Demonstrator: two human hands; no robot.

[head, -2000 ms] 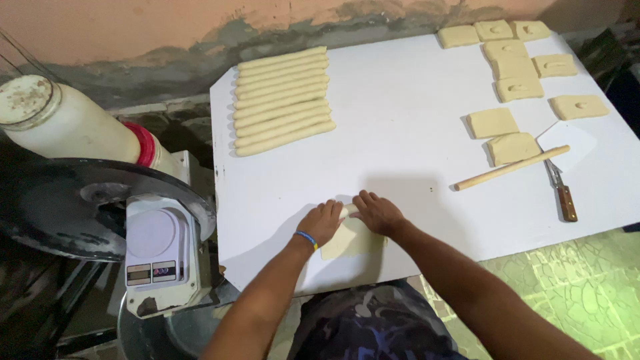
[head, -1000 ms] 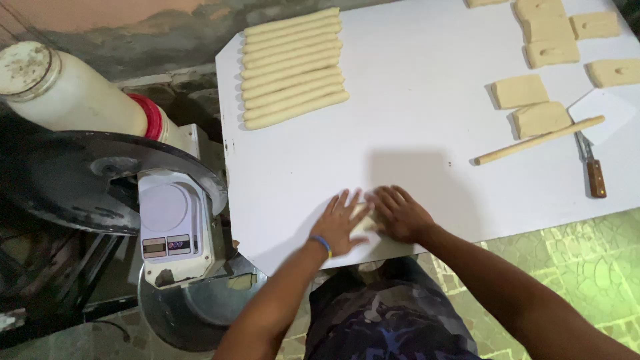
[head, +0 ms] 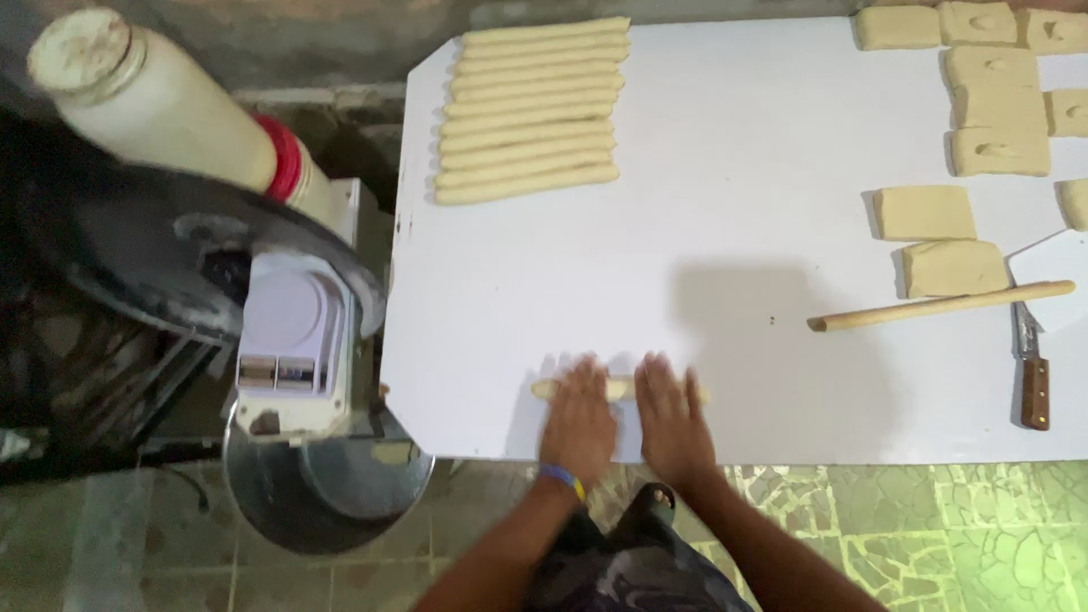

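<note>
A short roll of dough lies near the front edge of the white table. My left hand, with a blue and yellow wristband, rests flat over the roll's left part, fingers extended. Over its right part lies my right hand, palm down and slightly blurred. Several long dough rolls lie side by side at the table's back left. Flat dough pieces sit at the right, some with a small lump on top. A thin wooden rolling pin lies below them, beside a knife with a wooden handle.
Left of the table stand a digital kitchen scale, a big dark round pan and a whitish container with a red band. A metal bowl is below the scale. A white flat sheet or scraper lies under the rolling pin.
Two seconds ago a flat dough piece lay under my hands; now it is a narrow roll. My hands have gone from gripping its far edge to lying flat on it. The view has shifted.
</note>
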